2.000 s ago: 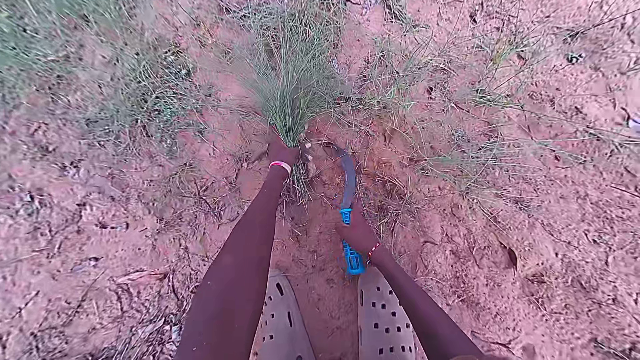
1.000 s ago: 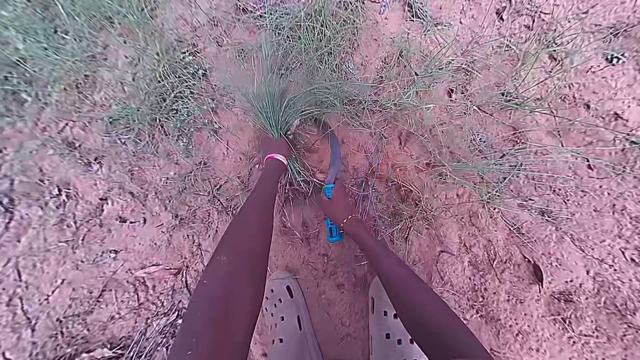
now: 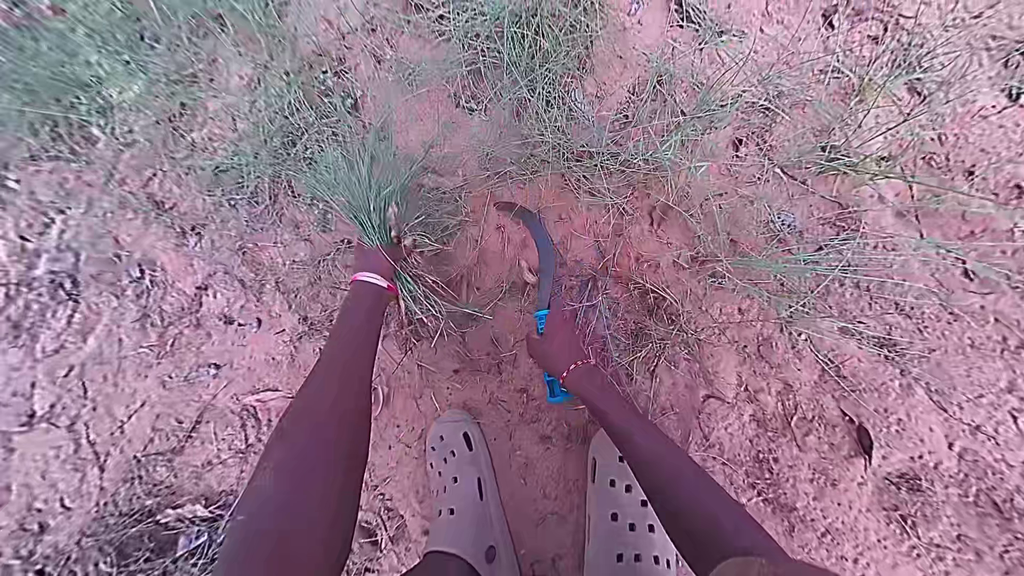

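Note:
My left hand, with a pink and white band at the wrist, is closed around a bunch of long green grass. The blades fan out above the fist and the stem ends stick out below it, toward the right. My right hand grips the blue handle of a sickle. Its dark curved blade points away from me, with the tip bending left, over reddish soil. A gap of bare soil separates the blade from the grass bunch.
Rooted grass grows ahead, with more at the upper left. Thin grass stalks spread over the soil at the right. Two perforated clogs on my feet stand close below my hands. A dark leaf lies at the lower right.
My left hand has moved left with the grass bunch, away from the sickle. Earlier the blade was close beside the base of the grass; now they are apart.

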